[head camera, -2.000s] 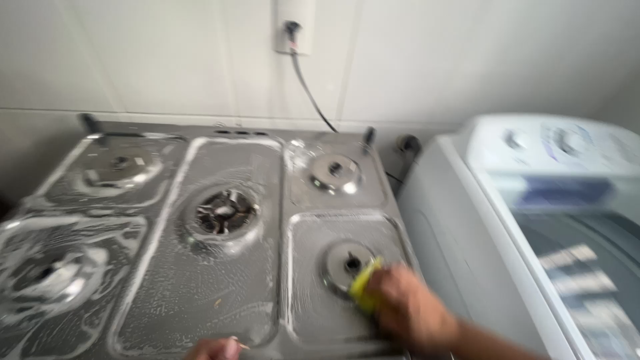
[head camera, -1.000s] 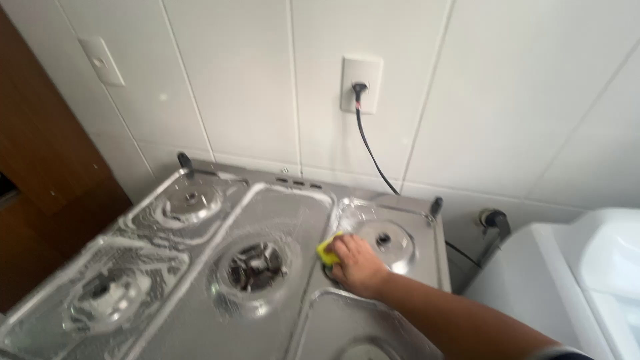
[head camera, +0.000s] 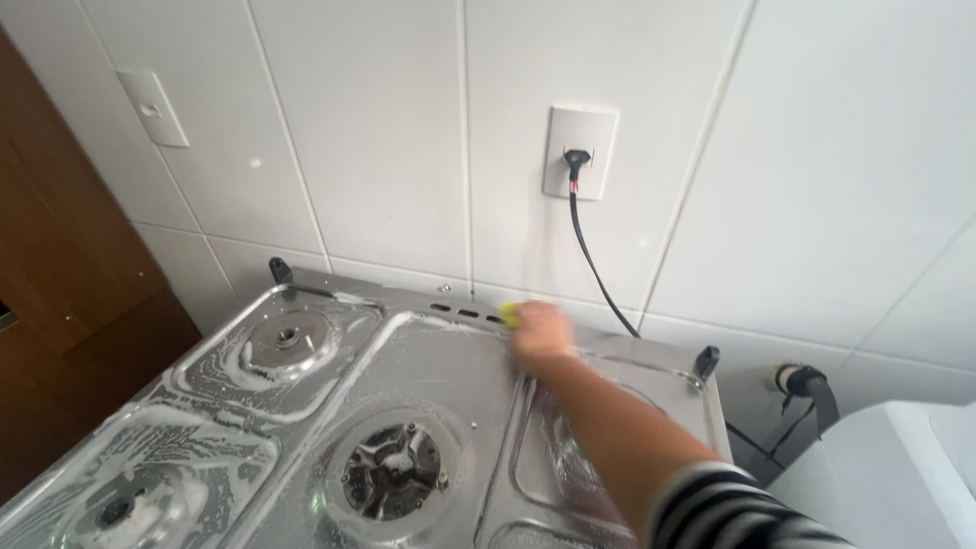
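My right hand (head camera: 541, 335), blurred by motion, grips a yellow sponge (head camera: 512, 314) against the back rim of a stainless steel gas cooktop (head camera: 450, 366), beside the vent slots (head camera: 468, 313). White soap foam streaks the left burner wells and the pressed ridges. The large central burner (head camera: 393, 469) is bare of any grate. At the back left sits a smaller burner base (head camera: 287, 338), and another (head camera: 118, 512) lies in foam at the front left. My forearm, in a striped sleeve, covers part of the right burner wells. My left hand is out of view.
White tiled wall (head camera: 381, 152) rises right behind the cooktop. A black power cord (head camera: 591, 259) hangs from an outlet (head camera: 583, 126). Black hinge brackets (head camera: 707, 361) stand at the back corners. A white washing machine (head camera: 884, 457) and a hose (head camera: 822, 396) are at the right, wooden furniture (head camera: 61, 252) at the left.
My right hand has moved with the sponge from the front right burner, past the back right well's left side, to the back rim. My left hand, visible at first, has left view.
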